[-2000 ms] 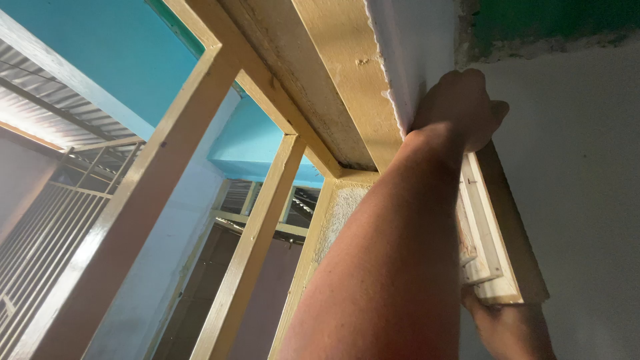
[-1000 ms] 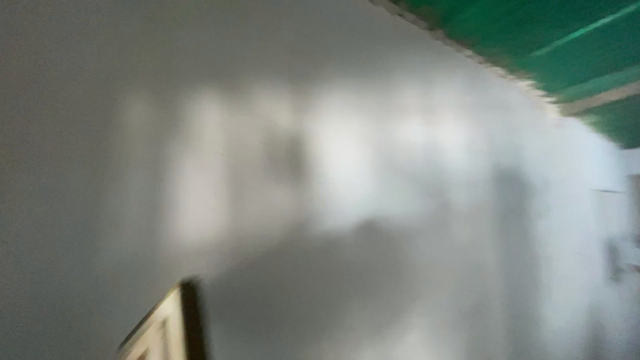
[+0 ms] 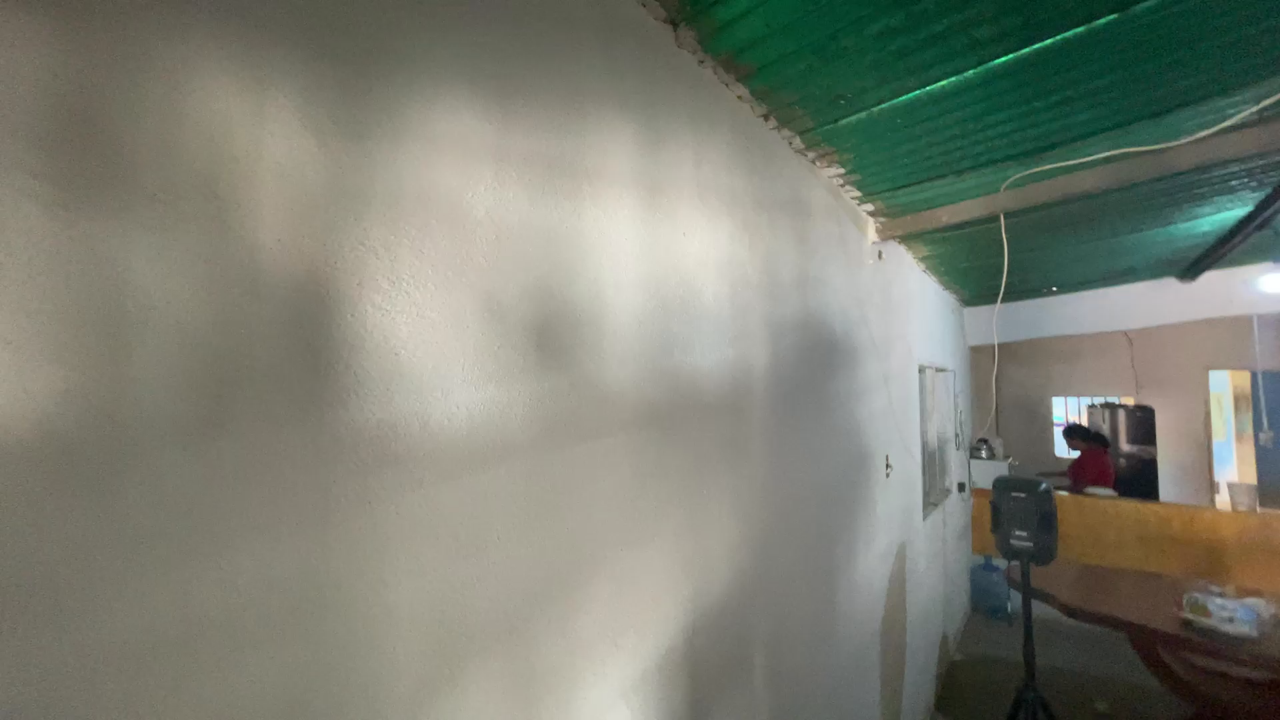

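Note:
Neither my left hand nor my right hand is in the head view, so what they hold or touch is hidden. A pale plastered wall [image 3: 520,420] fills the left and middle of the picture, with soft light and blurred shadows on it. Its rough upper edge meets a green corrugated roof [image 3: 960,100]. A small framed window or opening [image 3: 935,440] sits in the wall's far part.
A black loudspeaker [image 3: 1024,520] stands on a pole beyond the wall. Behind it are an orange counter [image 3: 1150,535], a blue water jug [image 3: 990,590] and a person in red [image 3: 1092,465]. A pale cable [image 3: 1002,270] hangs from the roof.
The view has swung far away from the wooden frame. Two seconds ago an arm reached up beside it and another hand was at a wooden piece; both are now out of sight.

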